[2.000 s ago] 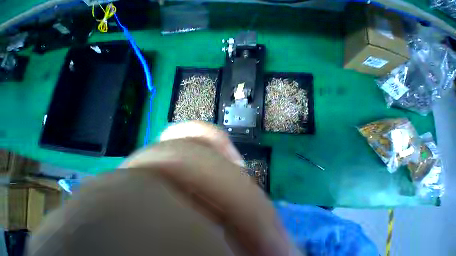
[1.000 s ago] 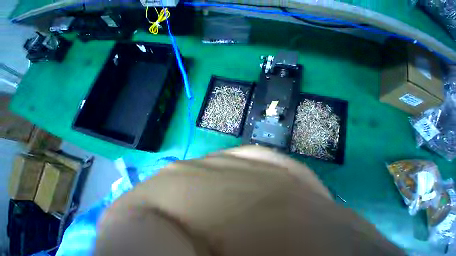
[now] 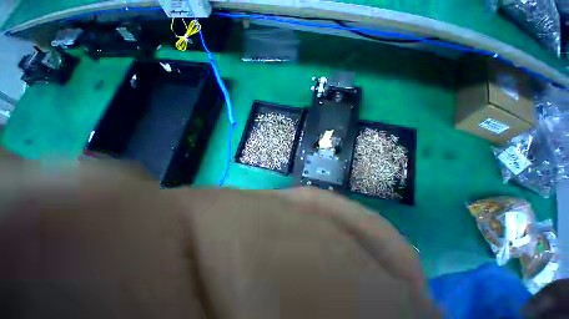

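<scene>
A large, blurred bare hand (image 3: pixel 299 255) fills the bottom of the view, very close to the camera. I cannot tell which of my hands it is, or whether both are there; its fingers are not clear. The black fixture (image 3: pixel 334 115) stands mid-bench, with a silver block (image 3: pixel 324 167) and a small yellowish piece (image 3: pixel 326 139) on it. A left tray (image 3: pixel 256 107) and a right tray (image 3: pixel 410 165) flank it, each with a heap of tiny parts. The fixture's near end is hidden.
A large black bin (image 3: pixel 203 134) stands left, partly covered by the hand. A blue cord (image 3: pixel 224 99) and yellow cable (image 3: pixel 185 35) are near it. A cardboard box (image 3: pixel 493 109) and clear bags (image 3: pixel 505 224) lie right. Blue clothing (image 3: pixel 483 293) shows lower right.
The view has shifted; the fixture and trays sit slightly further left than a second ago. The blurred hand now reaches the left edge and covers the bin's near side. Blue clothing shows lower right again.
</scene>
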